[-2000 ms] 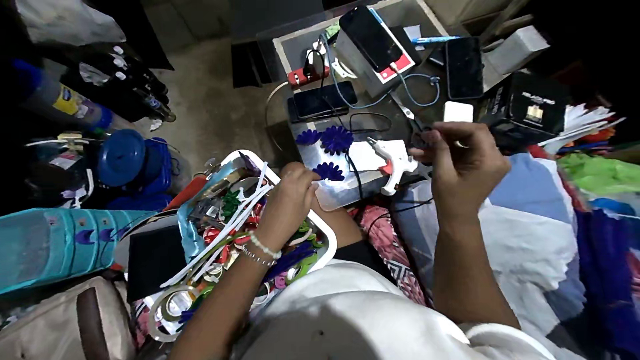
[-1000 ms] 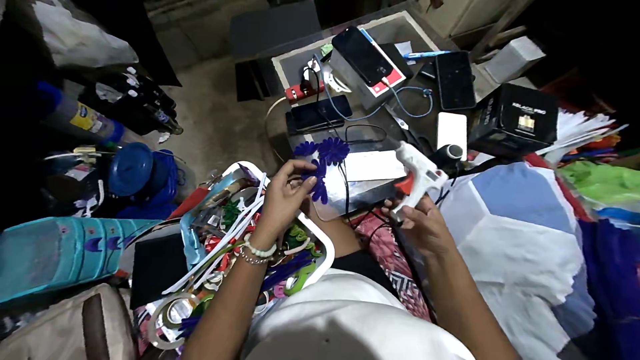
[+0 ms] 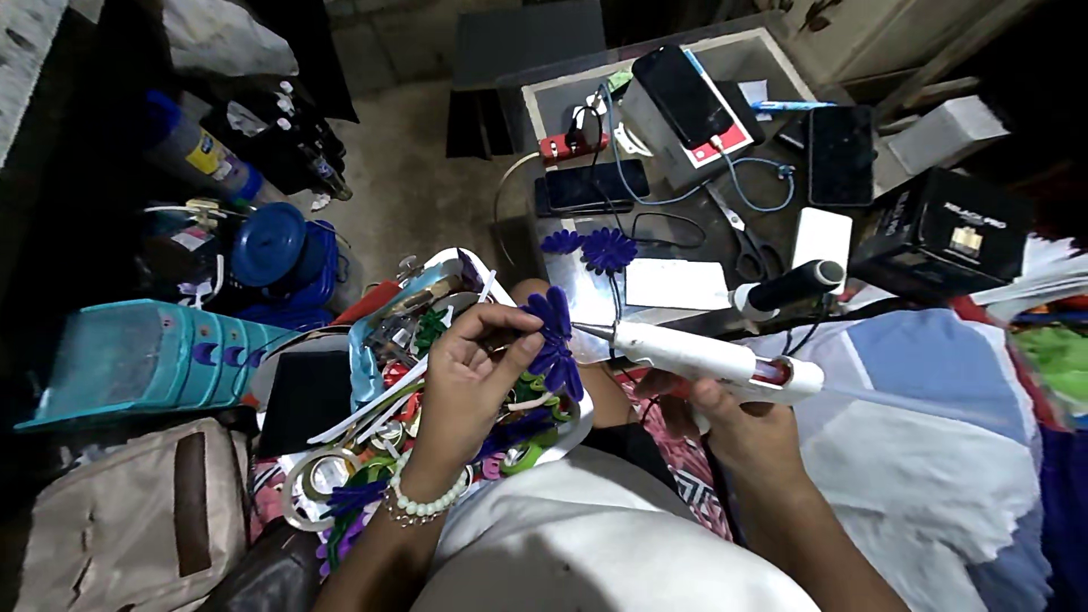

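Between the thumb and fingers of my left hand is a purple fuzzy craft flower, its petals upright and facing right. A white hot glue gun lies in my right hand, fingers around its handle. Its metal nozzle points left, at or very close to the flower's middle; whether they touch I cannot tell. A clear glue stick sticks out of the gun's rear. Two more purple flowers rest on the table just beyond, near a white card.
Black-handled scissors, several phones, a red power strip and cables lie on the table. A black box stands at its right. A white-rimmed basket of craft supplies is below my left hand. Teal drawers are at left.
My right hand has picked up the glue gun from the table and brought its nozzle to the left. My left hand has lifted a purple flower off the table and moved back toward me.
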